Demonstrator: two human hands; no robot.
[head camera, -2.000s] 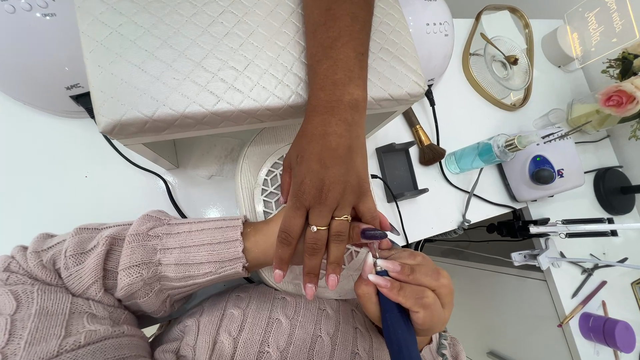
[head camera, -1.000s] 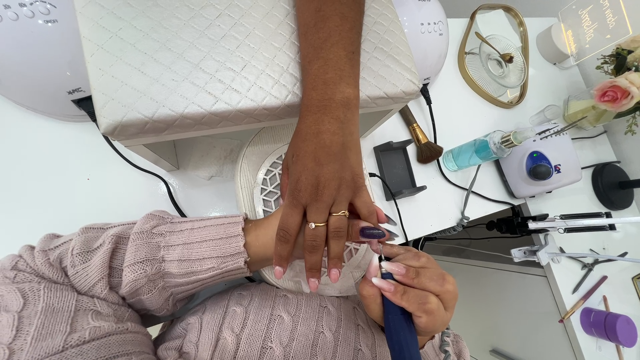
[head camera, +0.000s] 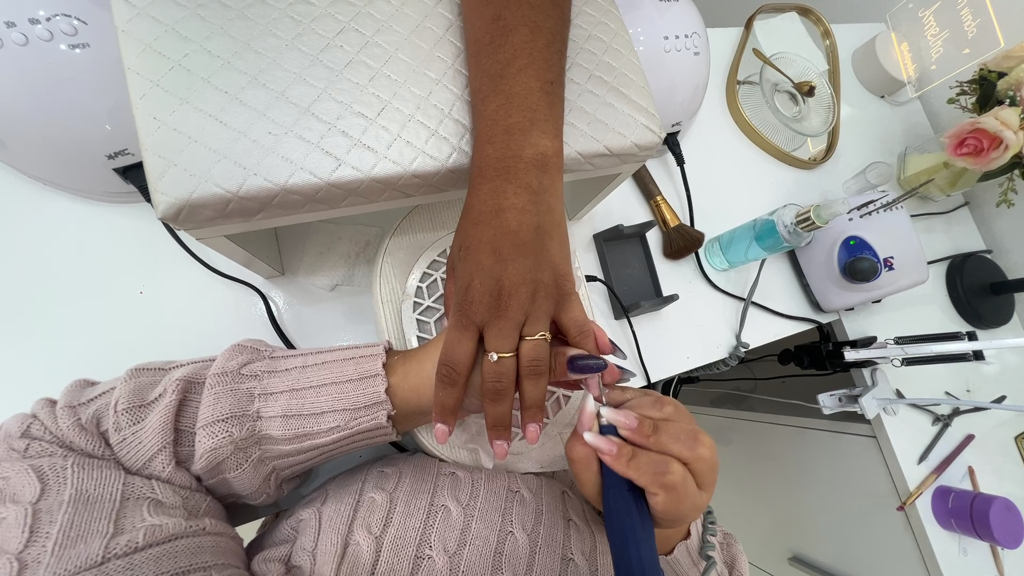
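Observation:
My left hand (head camera: 565, 363) reaches in from the left beneath another person's hand (head camera: 512, 280), which lies palm down with two gold-coloured rings and pink nails. My thumb, with a dark purple nail, and my fingers hold one of that person's fingers, mostly hidden between them. In my right hand (head camera: 656, 456) is a navy blue nail drill handpiece (head camera: 628, 512), gripped like a pen. Its thin metal bit is at the tip of the held finger; exact contact is hard to see. Under the hands sits a white nail dust collector (head camera: 428, 300) with a honeycomb grille.
A quilted white armrest (head camera: 320, 96) supports the other person's forearm, between two nail lamps (head camera: 56, 96). At right are a grey holder (head camera: 628, 268), brush (head camera: 676, 232), blue-liquid bottle (head camera: 748, 238), drill control box (head camera: 872, 268), gold-rimmed tray (head camera: 732, 88), cables and a purple container (head camera: 976, 516).

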